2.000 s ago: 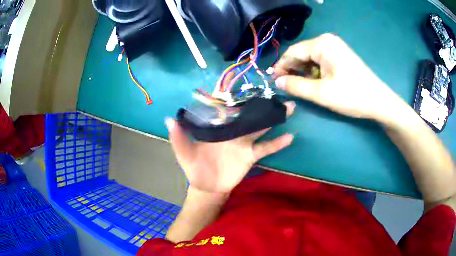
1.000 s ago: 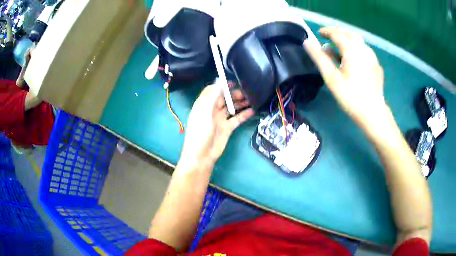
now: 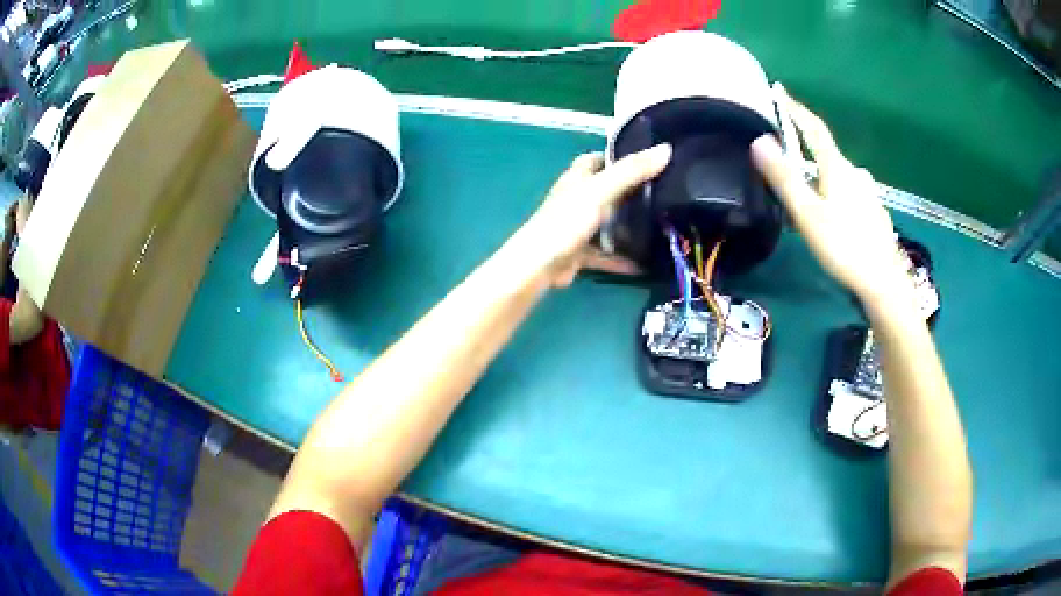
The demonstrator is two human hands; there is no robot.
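A large white camera body [image 3: 696, 72] with a glossy black ball housing [image 3: 710, 175] stands at the upper right of the mat. My left hand [image 3: 588, 215] holds its left side, the thumb on the black housing. My right hand [image 3: 828, 204] holds its right side, its thumb also at the black part. Coloured wires [image 3: 695, 265] run from the housing's opening down to an open front camera module [image 3: 705, 347]. The module lies on the mat with its board and white plate facing up.
A second camera body [image 3: 337, 111] stands at left, a thin wire [image 3: 308, 332] hanging from it. Another open module [image 3: 855, 396] lies at right, one more behind it partly behind my right arm. A cardboard box [image 3: 140, 210], blue crate [image 3: 122, 466] and person's red sleeve [image 3: 41, 373] are at left.
The module has gone from my left hand to the mat. Both hands now hold the camera body, which stands farther back and right of the second body. The view has shifted.
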